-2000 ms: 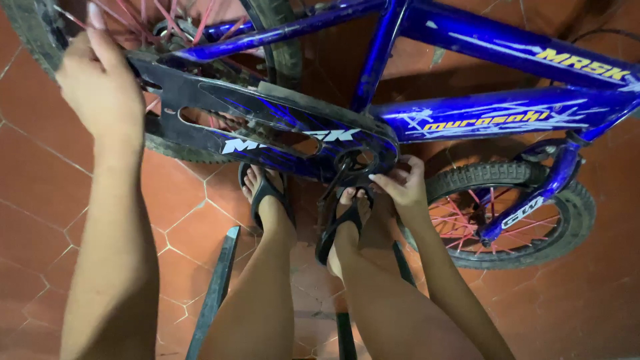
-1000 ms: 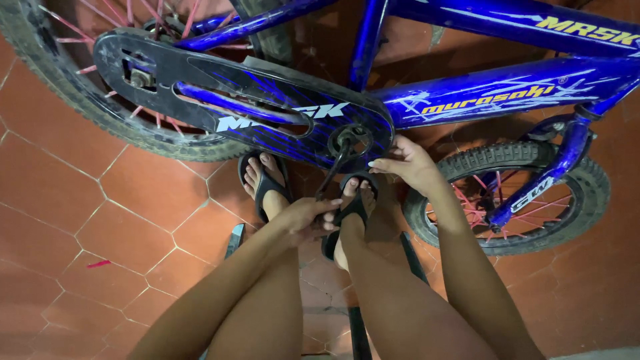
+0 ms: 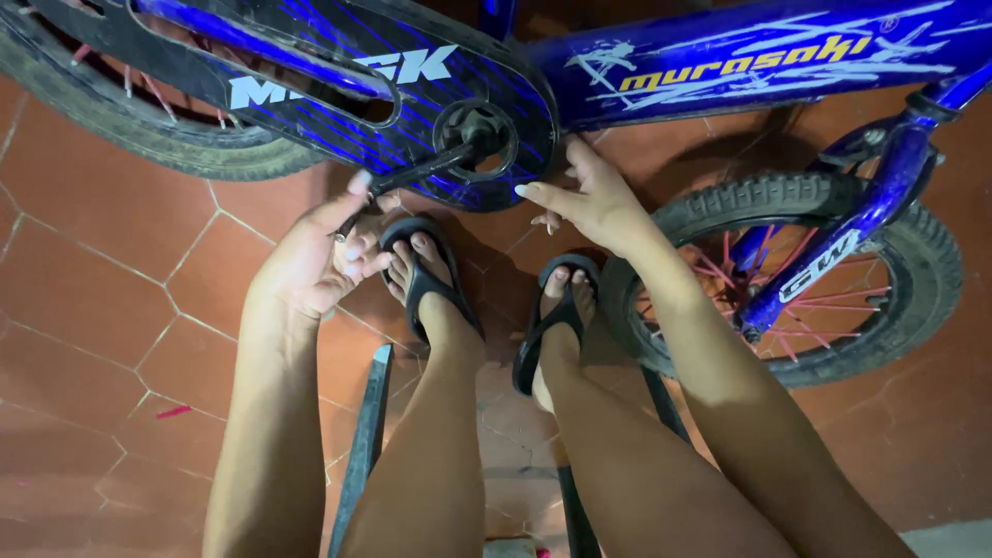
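A blue child's bicycle fills the upper part of the view, its frame tube (image 3: 697, 74) running to the right. Over its drive side lies a black chain guard (image 3: 418, 101) with blue streaks. My left hand (image 3: 333, 248) grips the outer end of the black crank arm (image 3: 434, 164), which slants down-left from the hub in the guard's round opening. No pedal shows on that arm. Just below the guard's rounded right end is my right hand (image 3: 581, 198), fingers spread and thumb near the guard's lower edge; some of its fingers are partly hidden, and no object shows in it.
The rear wheel's tyre (image 3: 225, 155) is at the upper left, the front tyre (image 3: 922, 287) at the right. My feet in black flip-flops (image 3: 426, 283) rest on the red tiled floor (image 3: 85, 271). Dark stool or chair legs (image 3: 364, 449) flank my legs. A small pink strip (image 3: 173, 411) lies at left.
My left hand has come from the rear end of the chain guard to the crank arm, which has swung from pointing down to down-left. My right hand stays near the guard's front end. The view is closer.
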